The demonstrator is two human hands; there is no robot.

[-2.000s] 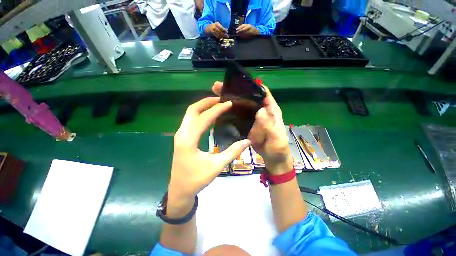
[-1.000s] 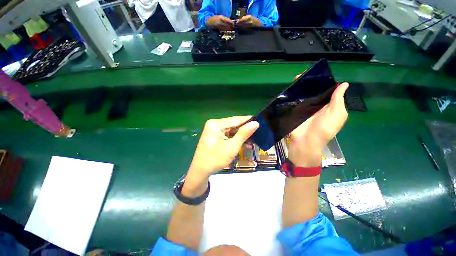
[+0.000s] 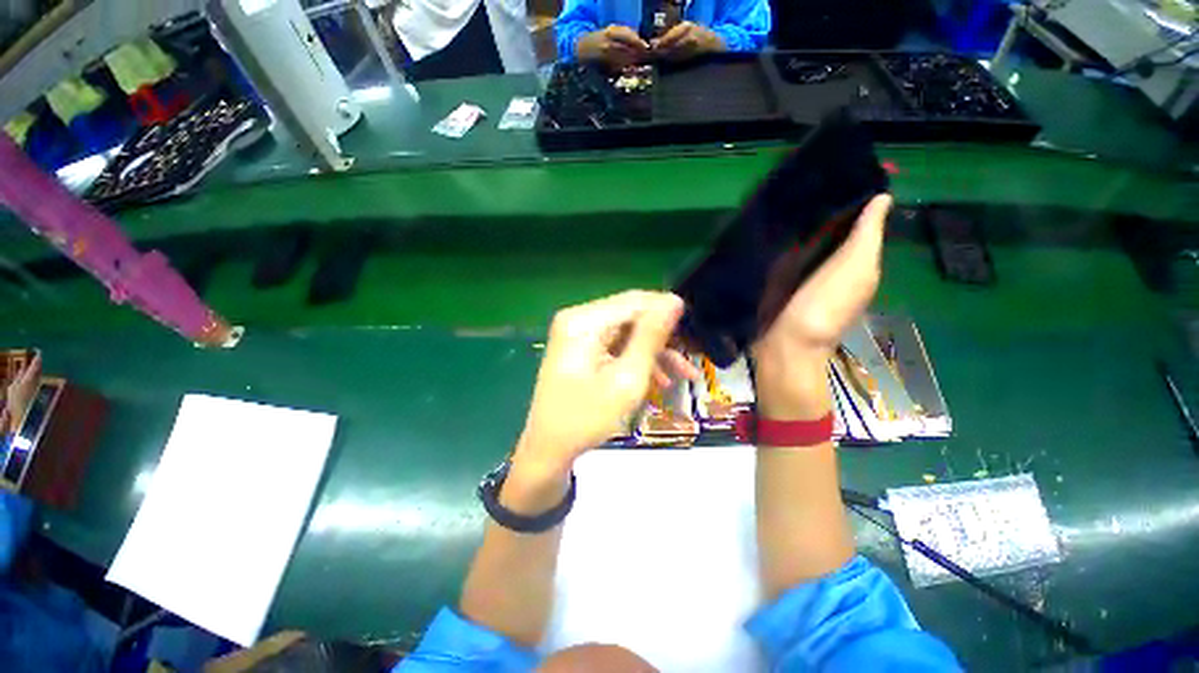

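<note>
A blurred black phone-sized slab (image 3: 786, 243) is held tilted above the belt, its upper end to the right. A small red spot shows by its upper right corner. My right hand (image 3: 826, 296), with a red band at the wrist, holds it from the right and below. My left hand (image 3: 608, 368), with a black wristband, has thumb and forefinger pinched at the slab's lower left corner; blur hides whether they grip it. Stacked screens (image 3: 894, 381) with orange strips lie below, partly hidden by my hands. A white work mat (image 3: 664, 539) lies between my forearms.
Dark frames (image 3: 960, 246) lie on the green belt. Long black parts trays (image 3: 717, 103) and another worker's hands are opposite. A second white sheet (image 3: 230, 506) lies left, a bubble-wrap sheet (image 3: 976, 526) right with a black cord. A pink bar (image 3: 118, 256) juts in from the left.
The slab went from upright between both hands to tilted at the right, held by my right hand. My left fingers have changed their pose at its lower left corner. The view has shifted slightly.
</note>
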